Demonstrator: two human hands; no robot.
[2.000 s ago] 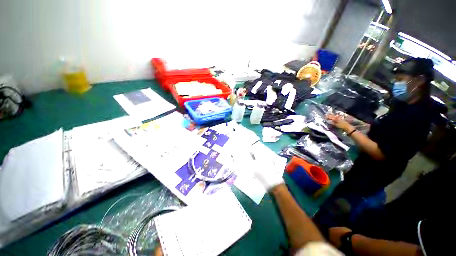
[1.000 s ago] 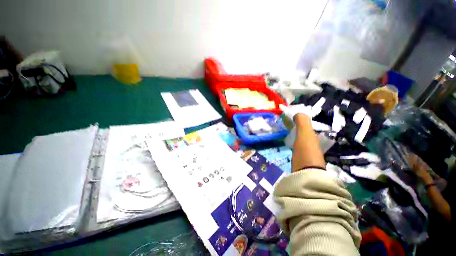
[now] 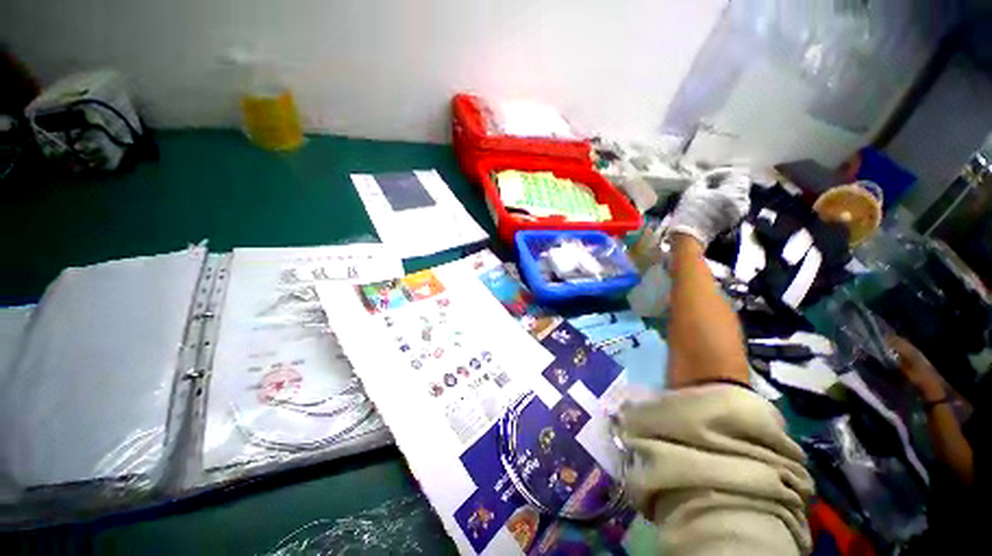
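Note:
My right hand (image 3: 713,206), in a white glove, reaches past the blue basket to the back of the table. Its fingers look curled, and whether they hold anything cannot be told. My left hand is out of the picture. A thin ring of cord (image 3: 509,456) lies on the purple blocks of the large printed sheet (image 3: 435,369). An open ring binder (image 3: 196,375) with sheet protectors lies left of the sheet, with thin loops on its right page.
The blue basket (image 3: 577,291) and red baskets (image 3: 629,219) stand at the back middle. Black and white goods (image 3: 800,261) lie at the right. Another person's hand (image 3: 914,367) is at the right edge. Clear plastic (image 3: 359,532) lies at the bottom.
My right hand has moved from over the printed sheet to beyond the baskets, and slightly further back in the last second. The view has turned; the form pad and coils have left the picture.

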